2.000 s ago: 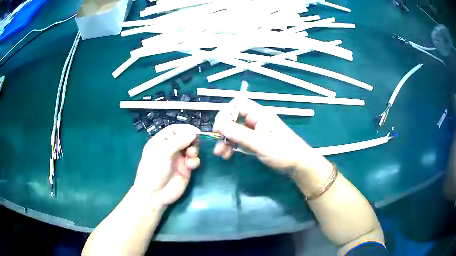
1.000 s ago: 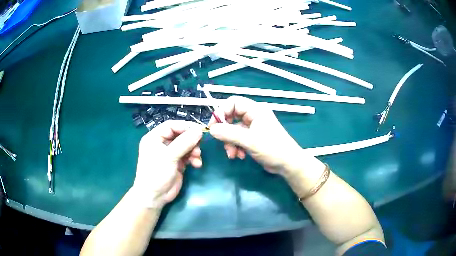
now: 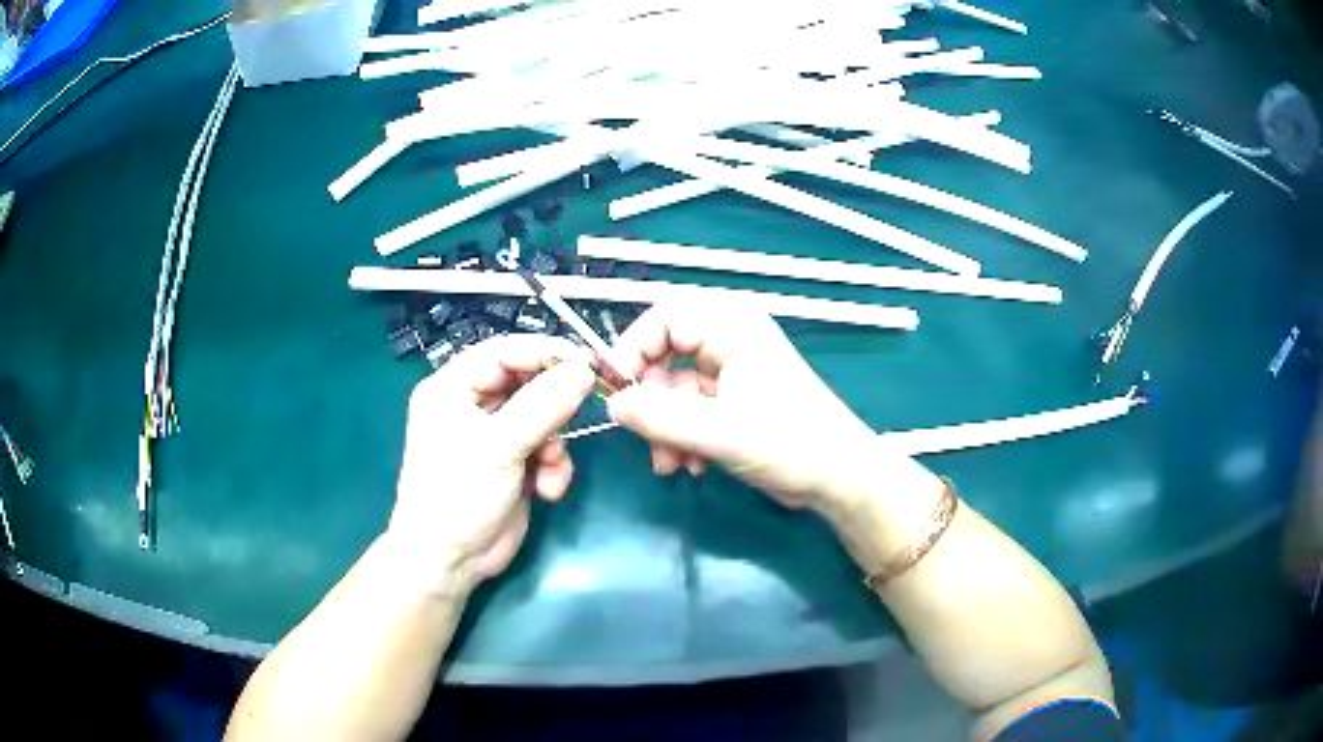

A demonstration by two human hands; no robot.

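Observation:
My left hand and my right hand meet at the centre, fingertips nearly touching. Between them run thin coloured wire leads, reddish and yellow, pinched at both sides. A lead with a dark sleeve and small metal ring sticks up to the left from my right fingers. A thin white wire shows below the fingertips. The sleeved harness runs right from under my right hand to a small blue tip. Whether my left fingers also hold a connector housing is hidden.
Black connector housings lie heaped behind my hands. White sleeving is piled at the back. An unsleeved wire bundle lies left, a short cable branch right. A carton stands back left.
The ring-ended lead has come into view and now points up and left over the housings. My hands stay at the centre; the coloured wires between the fingertips have shifted.

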